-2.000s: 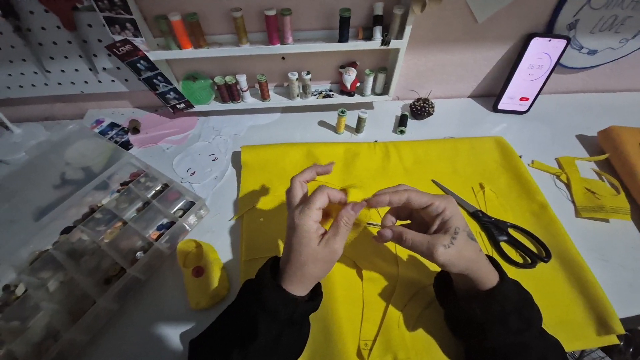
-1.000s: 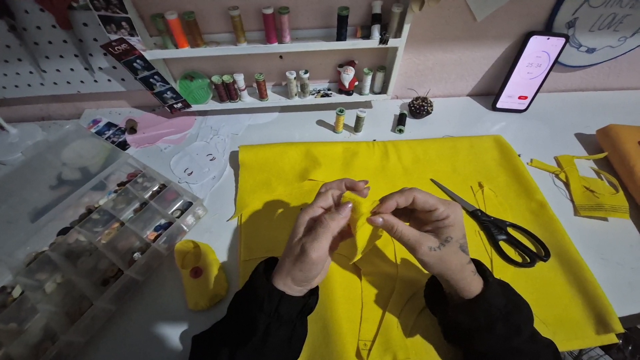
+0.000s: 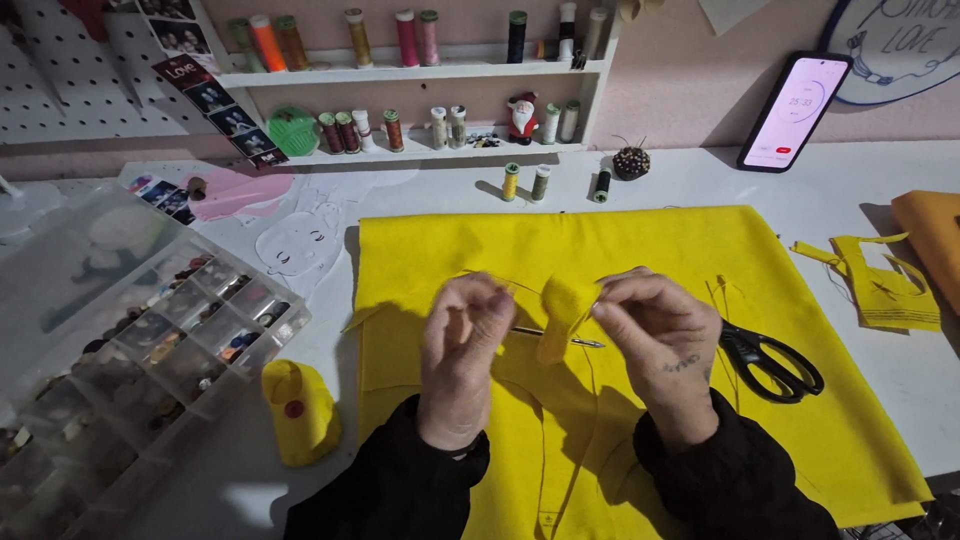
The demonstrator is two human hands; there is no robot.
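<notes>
My right hand (image 3: 660, 345) pinches the edge of a small yellow felt piece (image 3: 566, 307) above a large yellow felt sheet (image 3: 465, 240). To its left, my left hand (image 3: 465, 352) has thumb and fingertips together, with a thin yellow thread (image 3: 525, 287) running from them toward the piece. A pen-like metal-tipped tool (image 3: 589, 343) shows below the small piece; whether it is held or lies on the felt, I cannot tell. Black-handled scissors (image 3: 769, 364) rest on the sheet, right of my right hand. A small yellow felt shoe (image 3: 300, 412) with a red button stands to the left.
At left lies an open clear compartment box (image 3: 172, 352) of buttons. Thread spools (image 3: 511, 182) and a pincushion (image 3: 631, 162) stand behind the felt. A phone (image 3: 796, 112) leans on the wall. Yellow felt scraps (image 3: 885, 289) lie at right, and a spool shelf (image 3: 420, 73) hangs behind.
My hands have moved apart, and the small felt piece now shows between them. The thread stretches from my left fingertips. The scissors and the felt shoe stay where they were.
</notes>
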